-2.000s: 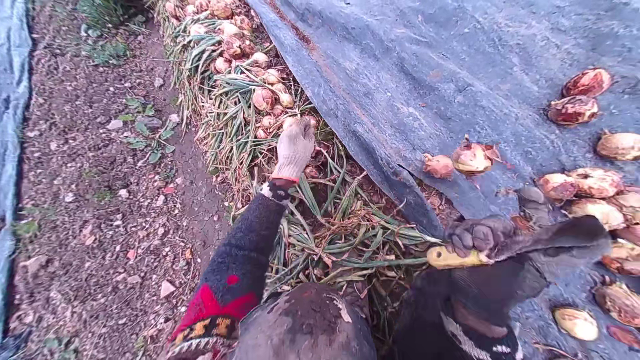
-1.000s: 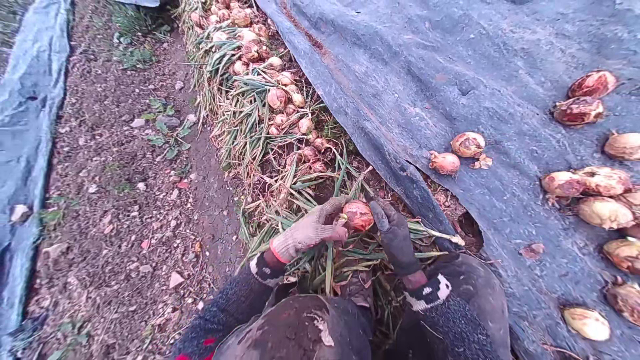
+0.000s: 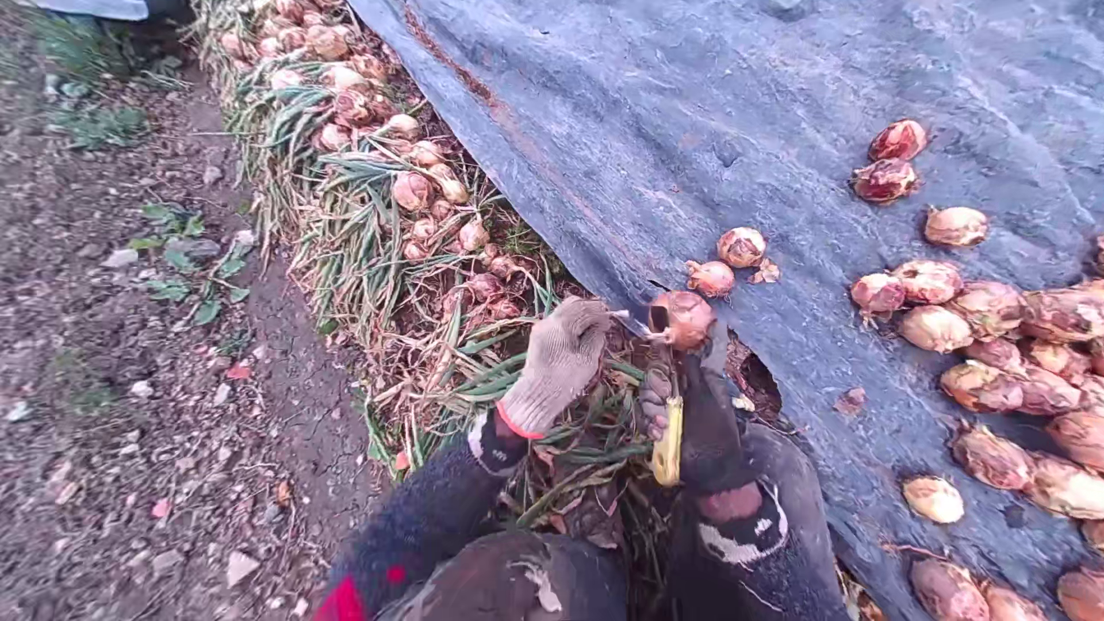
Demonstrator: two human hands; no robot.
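Observation:
My left hand [image 3: 559, 366], in a pale knitted glove, is closed on the thin neck of an onion [image 3: 686, 319]. Just right of it, my right hand [image 3: 690, 414], in a dark glove, grips a knife by its yellow handle [image 3: 668, 444]. The blade is up against the onion near its neck and is partly hidden. The bulb sits above my right hand, over the edge of the grey sheet. Cut green onion leaves [image 3: 492, 379] lie beneath and between both hands.
A long row of onions with their tops [image 3: 345, 198] runs up to the upper left. A grey ground sheet [image 3: 621, 138] bears many loose onions [image 3: 987, 310] at right, and has a hole [image 3: 755, 379] near my right hand. Stony soil [image 3: 172, 483] with weeds lies left.
One second ago both hands were around the onion; now my left hand is at its neck and the knife blade is against it. The onion has moved up and right, towards the sheet.

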